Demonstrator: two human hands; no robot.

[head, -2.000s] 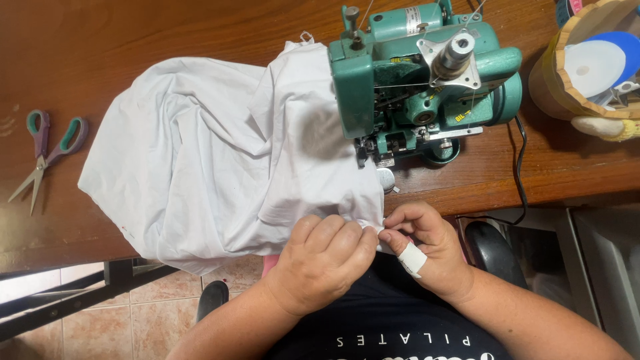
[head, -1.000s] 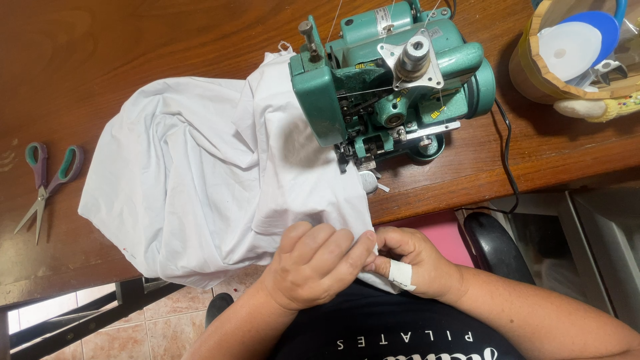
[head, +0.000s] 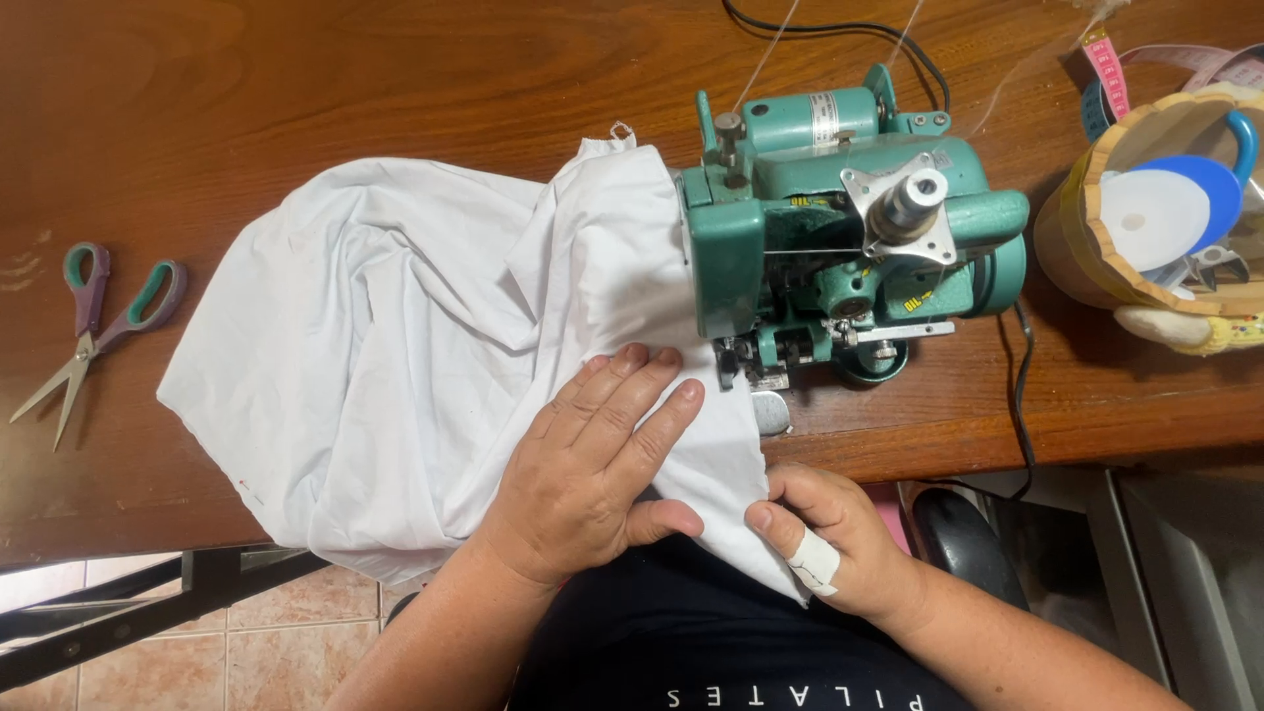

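Note:
White fabric (head: 395, 346) lies in loose folds on the wooden table, and its right edge runs along the presser foot of a green overlock sewing machine (head: 839, 217). My left hand (head: 602, 464) rests flat on the fabric, fingers extended and slightly apart, just left of and below the foot. Below the machine, my right hand (head: 829, 533) pinches the fabric's edge between thumb and index finger; its thumb wears a white bandage (head: 814, 562). Whether the fabric sits under the foot is hard to see.
Open scissors (head: 94, 341) lie on the table at the left. A wooden basket (head: 1096, 237) holding a blue and a white disc stands at the right, near a pink measuring tape (head: 1106, 74). A black cable (head: 1022, 395) hangs over the table's front edge (head: 1136, 434).
My left hand has left the fabric's corner beside my right hand and moved up onto the fabric, its fingers now spread flat. My right hand still pinches the edge.

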